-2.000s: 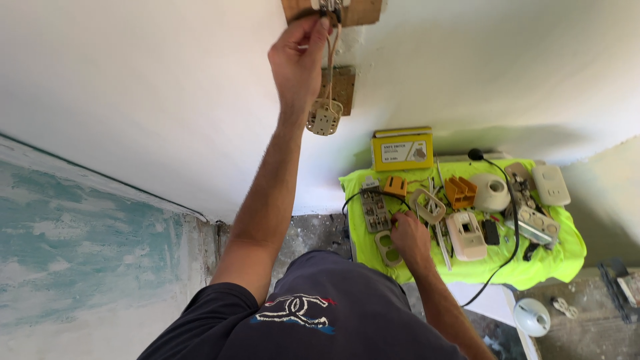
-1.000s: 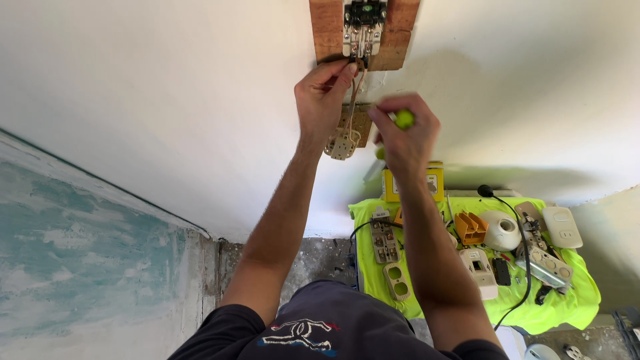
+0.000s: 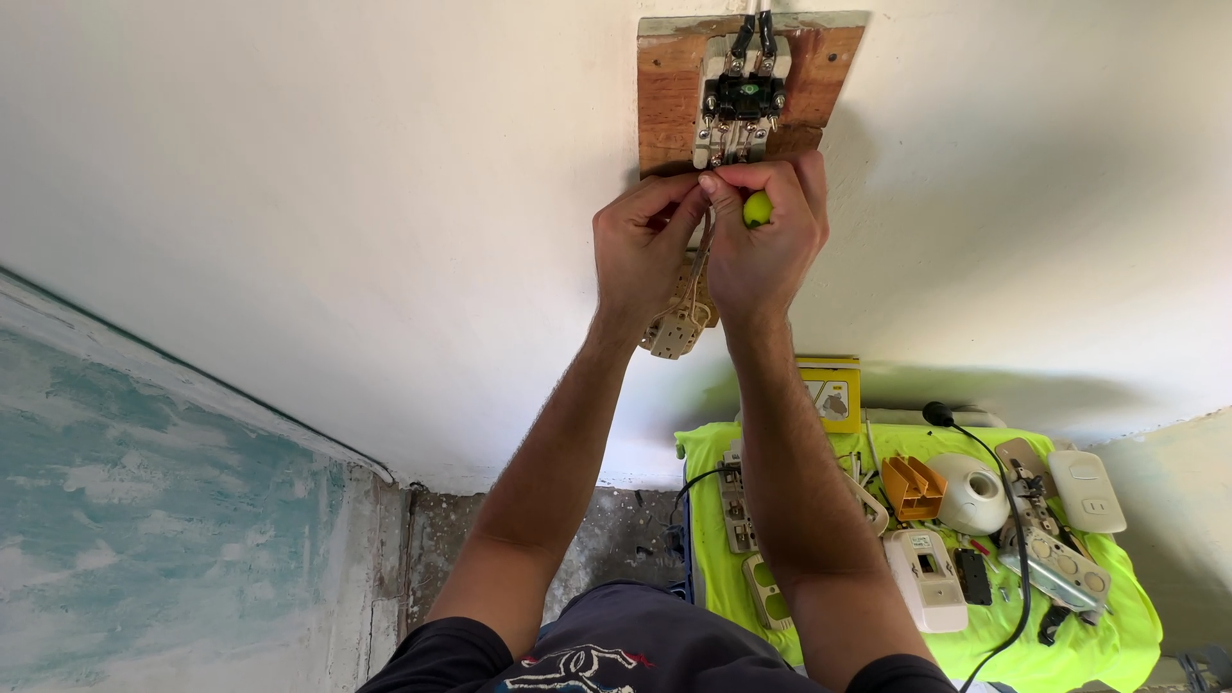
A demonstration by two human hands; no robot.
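Observation:
A knife switch base with a black centre (image 3: 749,99) is mounted on a wooden board (image 3: 664,96) on the wall, with black-taped wires entering its top. Just below its lower terminals, my left hand (image 3: 645,236) pinches a thin wire. My right hand (image 3: 770,226) meets it fingertip to fingertip and holds a tool with a yellow-green handle (image 3: 757,209) against its palm; the rest of that tool is hidden. Beneath the hands, twisted wires (image 3: 701,252) run down to a beige outlet (image 3: 674,332) in front of a smaller wooden piece.
A yellow-green cloth (image 3: 1078,664) at lower right carries a white lampholder (image 3: 967,494), an orange plastic part (image 3: 912,488), a white switch-and-outlet plate (image 3: 1088,491), a white cover (image 3: 924,580) and a black cable (image 3: 1022,577). Behind stands a yellow box (image 3: 839,395).
My right hand has gone from the cloth-covered surface up to the board and now joins my left hand, bringing the yellow-green-handled tool. The view has shifted, showing more of the board.

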